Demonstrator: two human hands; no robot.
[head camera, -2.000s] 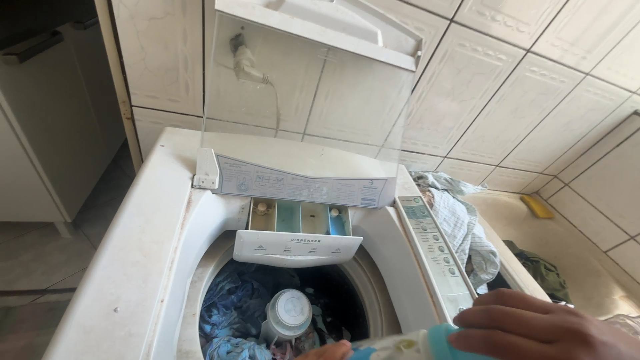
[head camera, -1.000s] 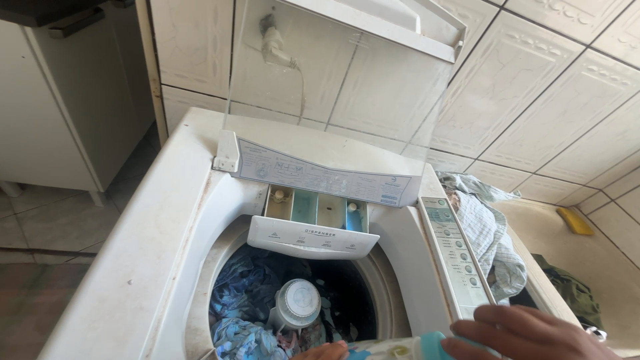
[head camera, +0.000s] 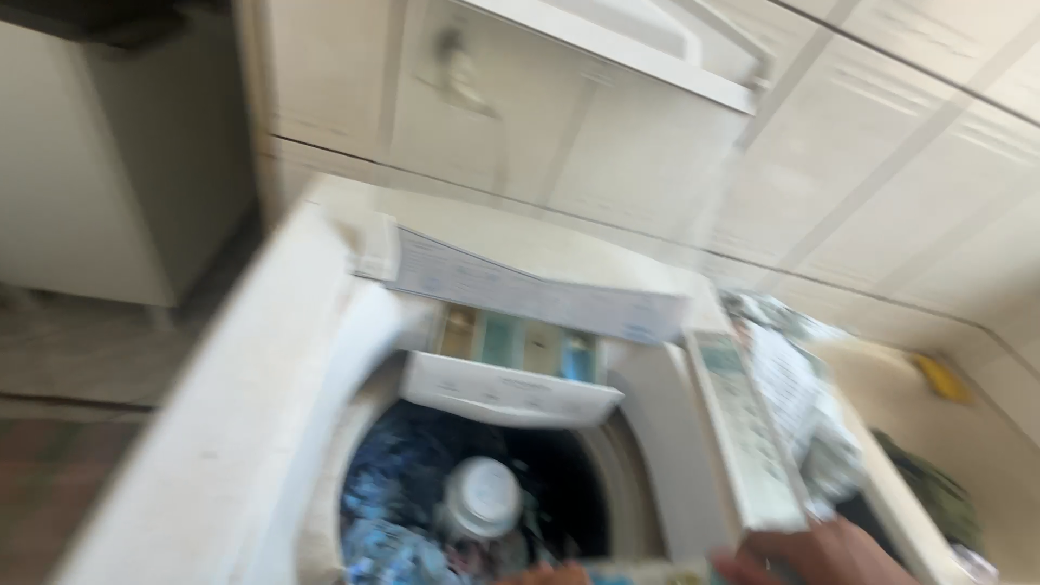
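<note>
A white top-loading washing machine stands with its clear lid raised. Its dispenser drawer is pulled out over the tub and shows several compartments, one with blue in it. Blue patterned clothes lie in the tub around the white-capped agitator. At the bottom edge, my left hand shows only in part, against a light blue and white container, largely out of view. My right hand is blurred at the container's right end, beside the control panel.
Light cloths hang beside the control panel. A sink basin at the right holds a yellow object and dark green cloth. A tiled wall rises behind; a white cabinet stands at left.
The view has shifted and blurred. Both hands and the container sit lower in the frame, with less of the container showing. The lid and drawer stay as they were.
</note>
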